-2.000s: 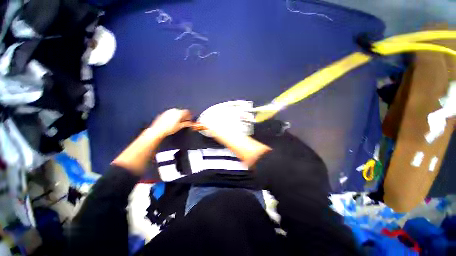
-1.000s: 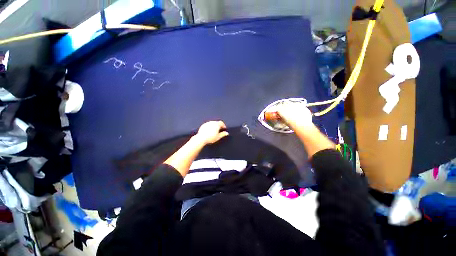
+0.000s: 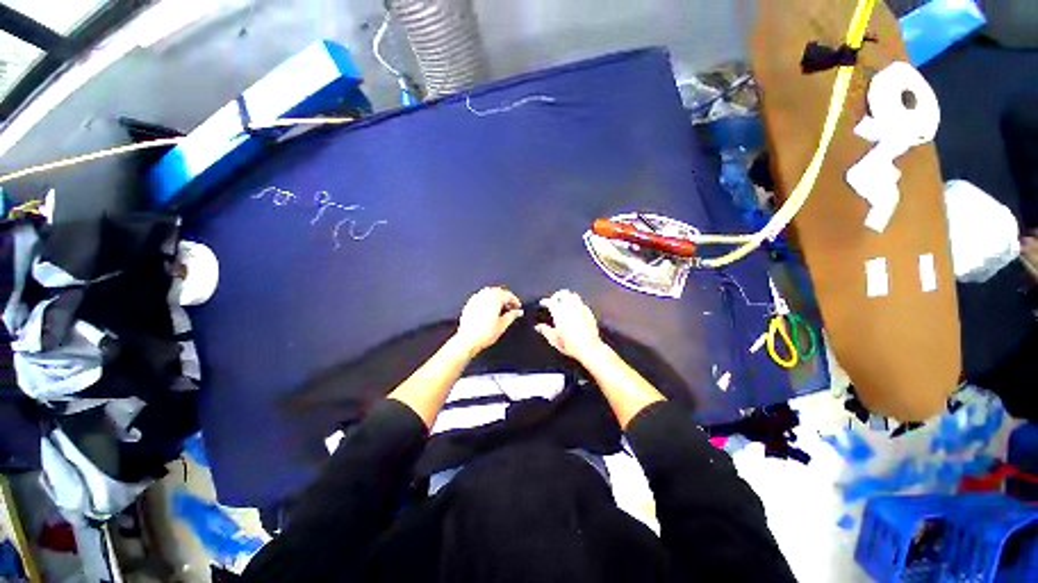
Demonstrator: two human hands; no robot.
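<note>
A black garment piece (image 3: 398, 362) with white inner patches (image 3: 501, 393) lies along the near edge of the blue table cover. My left hand (image 3: 491, 318) and my right hand (image 3: 567, 322) are close together at its far edge. Each pinches the black cloth, with a small gap between the hands. The steam iron (image 3: 644, 248), with a red-orange handle, rests on the cover to the right of my right hand, and no hand is on it. Its yellow hose (image 3: 822, 154) runs off to the upper right.
A brown padded board (image 3: 848, 239) with a white roll (image 3: 905, 103) stands at right. Yellow and green scissors (image 3: 791, 339) lie at the table's right edge. A dark garment heap (image 3: 97, 330) is at left, a blue wrapped bar (image 3: 256, 120) at the far left edge. Pale threads lie on the cover.
My right hand has let go of the iron and moved left to the black cloth beside my left hand. The iron now stands alone on the cover.
</note>
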